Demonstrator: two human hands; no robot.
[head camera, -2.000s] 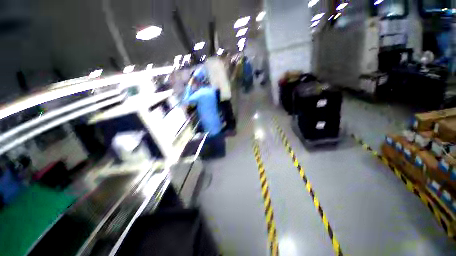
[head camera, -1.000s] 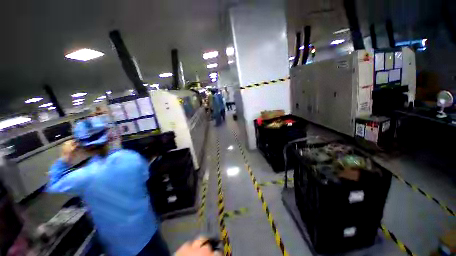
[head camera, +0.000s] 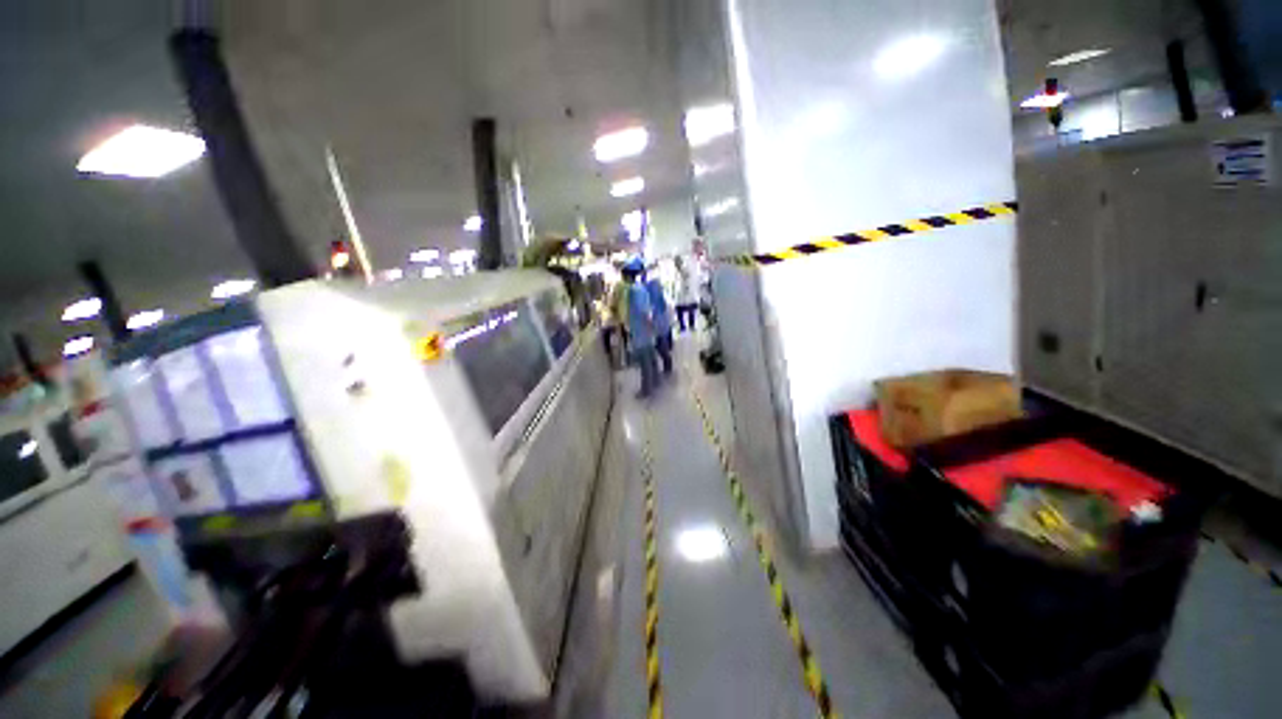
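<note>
Neither of my hands is in the picture. Nearest at the right stand black bins (head camera: 1069, 618), stacked. They hold bright red sheets or trays (head camera: 1076, 471), a small heap of mixed parts (head camera: 1052, 517) and a brown carton (head camera: 945, 405) on top. At the lower left is a dark, blurred stack of bins or racks (head camera: 316, 618), its contents too blurred to tell.
A long cream machine (head camera: 527, 421) runs along the left, beside a board with papers (head camera: 218, 407). A white pillar (head camera: 886, 309) with yellow-black tape stands at the right. The aisle floor (head camera: 700, 590) has taped lines. People in blue (head camera: 644, 330) are far ahead.
The view has moved forward along the aisle. The near person in blue, the cart of black bins and the hand at the bottom edge have left the picture. The pillar and red-topped bins are closer.
</note>
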